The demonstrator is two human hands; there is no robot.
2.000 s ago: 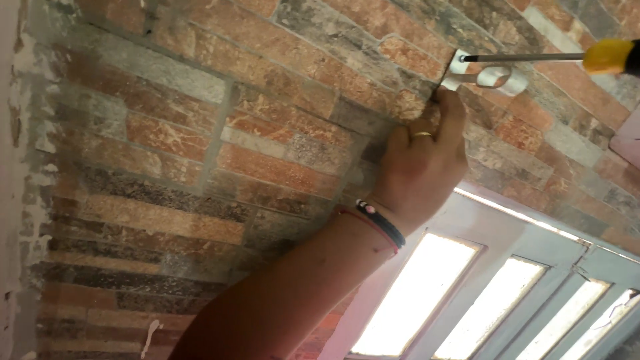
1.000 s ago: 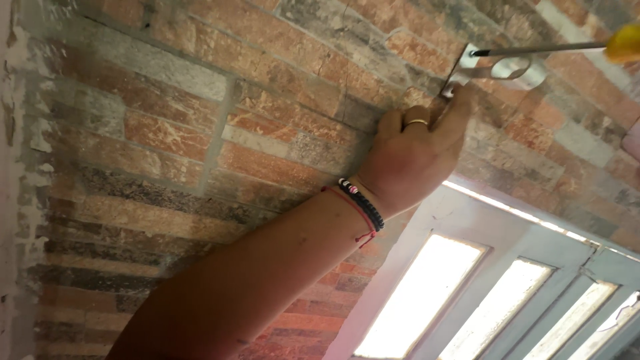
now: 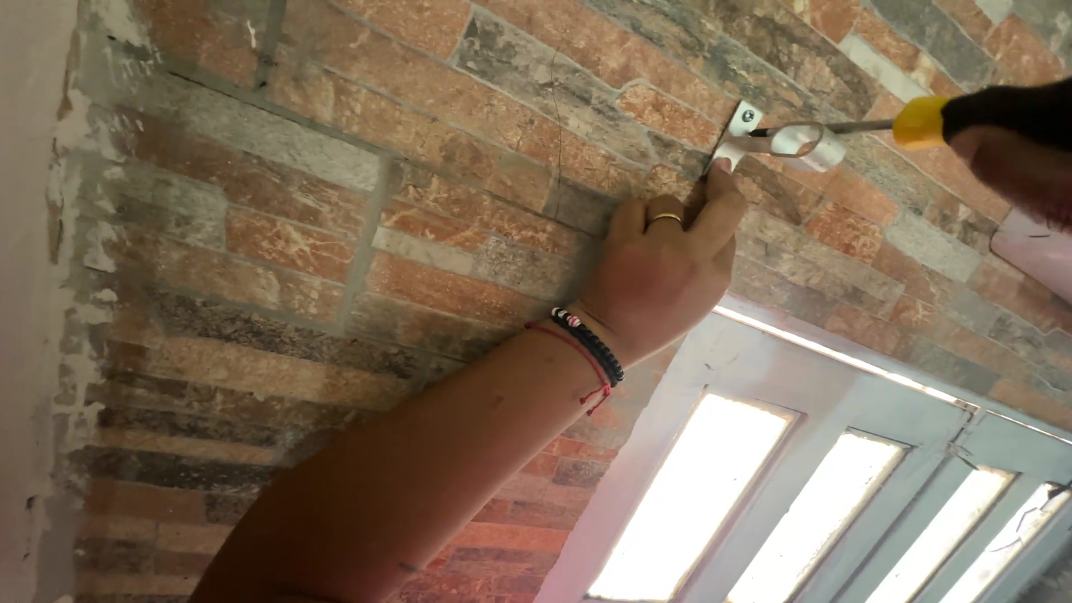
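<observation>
A white metal bracket with a ring-shaped holder (image 3: 808, 147) lies against the stone-patterned tiled wall at the upper right, and a screw (image 3: 748, 115) shows in its upper end. My left hand (image 3: 666, 264), with a ring and bracelets, reaches up to it, a fingertip touching the bracket's lower end. At the right edge, my right hand (image 3: 1017, 172) is partly cut off and grips a screwdriver by its yellow and black handle (image 3: 919, 122). The screwdriver's shaft passes by the ring toward the bracket's middle; its tip is hidden or too small to tell.
Below the bracket is a pale door or window frame (image 3: 821, 394) with several bright panes. A rough plastered edge (image 3: 79, 251) runs down the left side of the tiled wall (image 3: 469, 260). A pale, blurred object (image 3: 1034, 251) juts in at the right edge.
The screwdriver's tip has left the screw at the bracket's upper end and sits lower, behind the ring. My right hand has come into view at the right edge.
</observation>
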